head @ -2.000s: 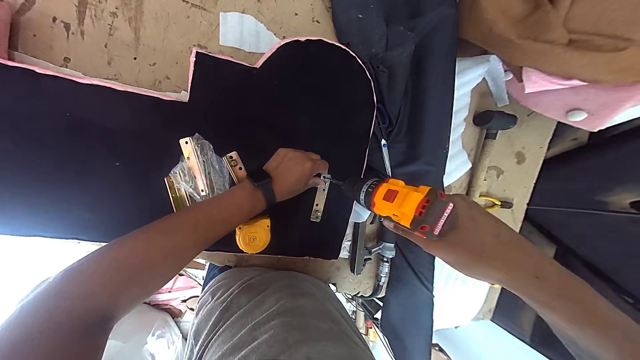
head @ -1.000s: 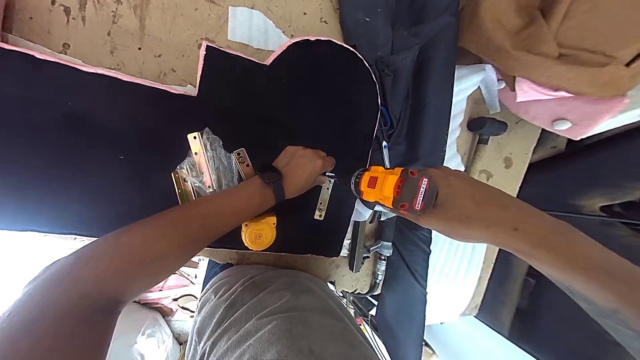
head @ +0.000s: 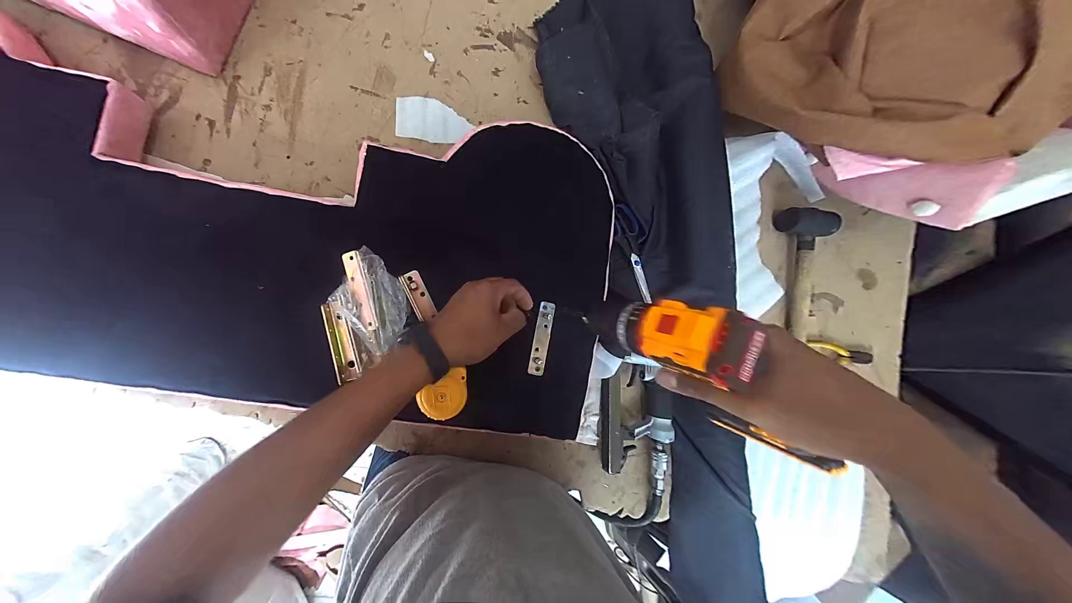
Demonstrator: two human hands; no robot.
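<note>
My right hand (head: 775, 385) grips an orange and black cordless drill (head: 682, 335), its bit pointing left. Beneath the bit's tip and to its left, a metal bracket plate (head: 541, 339) lies on the black fabric panel (head: 502, 218) with pink foam edges. My left hand (head: 486, 318), with a dark wristband, is just left of that plate, fingertips pinched on a small dark thing, perhaps a screw. More metal brackets (head: 362, 289) lie by a clear plastic bag (head: 387, 301) left of this hand. A yellow tape measure (head: 442, 395) sits under my wrist.
Blue-handled scissors (head: 638, 268) lie right of the panel. A pneumatic tool with a hose fitting (head: 660, 427) is below them. A black-headed mallet (head: 806, 224) rests farther right, under brown fabric (head: 896, 75). Dark folded cloth (head: 695, 209) runs down the work surface.
The drill has drawn back to the right from the bracket plate. My left hand's fingertips have come off the plate's upper end, where they were earlier. The view has shifted somewhat.
</note>
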